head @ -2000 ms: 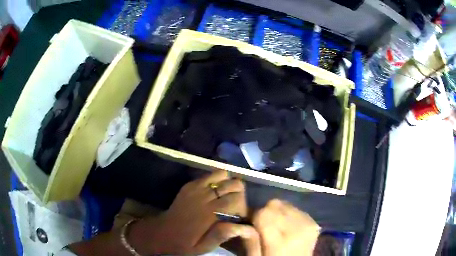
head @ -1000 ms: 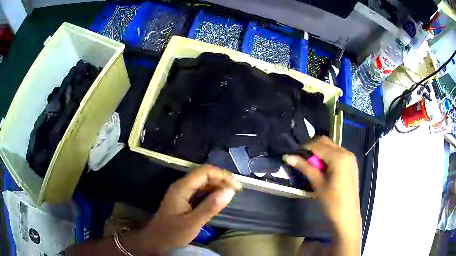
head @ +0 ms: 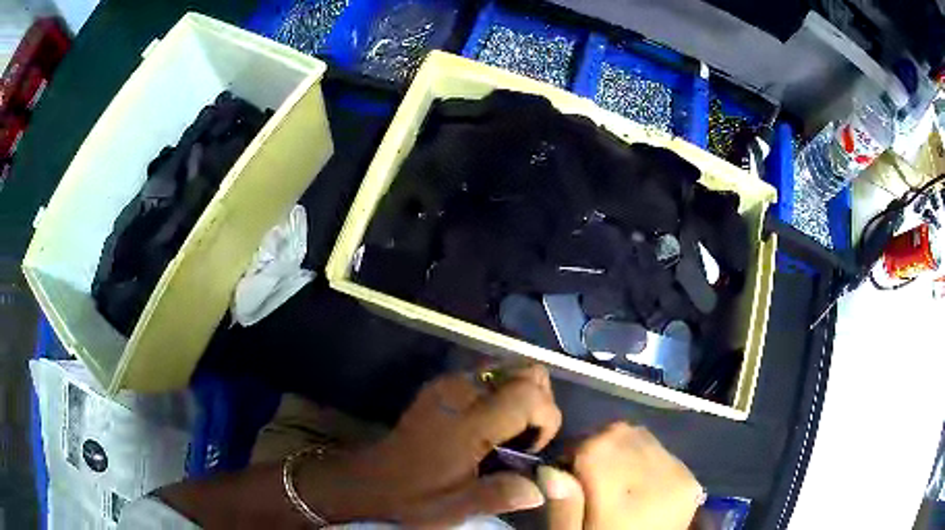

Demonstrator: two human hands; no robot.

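My left hand (head: 471, 445), with a ring and a bracelet, is shut on a small black moulded plastic part (head: 510, 461) in front of the large bin. My right hand (head: 632, 478) is closed right beside it, its thumb against the part. What my right hand holds is hidden in the fist; no pink handle shows. The large cream parts bin (head: 348, 233) is heaped with black parts (head: 518, 197). Several parts at its near side shine grey-blue or white.
A second cream bin (head: 233, 233) with black parts stands left. A crumpled white bag (head: 276, 267) lies between the bins. Blue screw trays (head: 634, 95) line the back. A bottle (head: 841, 155) and red can (head: 910, 255) stand right. Printed paper (head: 104, 445) is lower left.
My right hand has come back from over the large bin, where it held a pink handle, and now meets my left hand. The view has shifted, so the bins sit further right.
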